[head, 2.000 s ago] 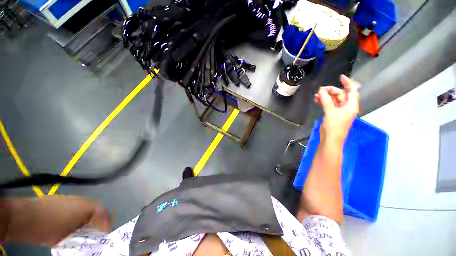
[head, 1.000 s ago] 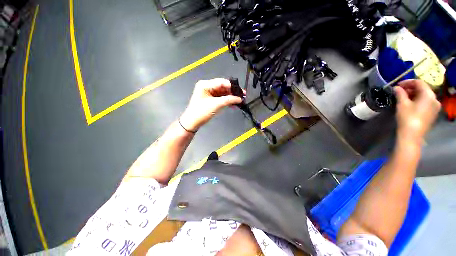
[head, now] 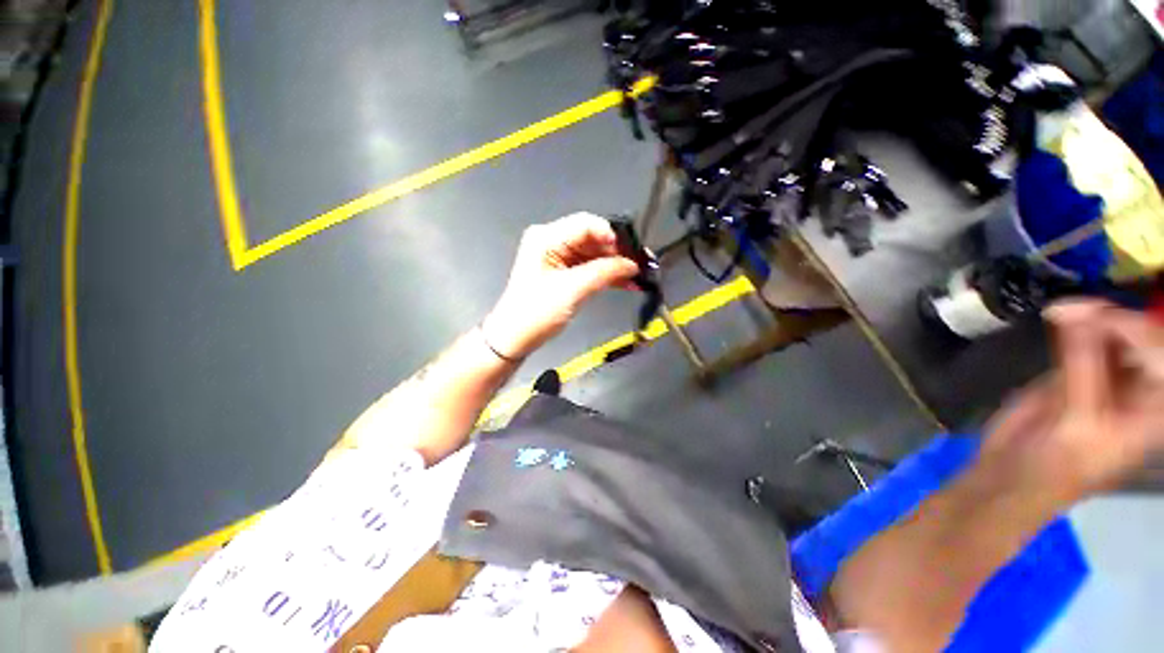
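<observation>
My left hand [head: 555,283], in the middle, pinches a short black strap [head: 649,293] between thumb and fingers. The strap's end hangs down over the floor. My right hand [head: 1108,376] is blurred near the right edge, just right of and below the dark bottle with a white label [head: 966,310]. I cannot tell whether it holds anything. A thin tan stick [head: 1072,239] leans out beside the bottle. The large black strap pile [head: 817,102] with silver metal glints lies on the table, its loose ends at the edge.
A cup with blue cloth [head: 1059,214] and a pale yellow lump [head: 1121,179] are behind the bottle. A blue bin [head: 1028,593] is at lower right, partly behind my right forearm. A brown-framed stool [head: 753,342] is below the table edge. Yellow lines mark the grey floor.
Since two seconds ago my left hand has come up from the lower left with the strap. Over the last second my right hand has moved right and down from the stick. The view has turned.
</observation>
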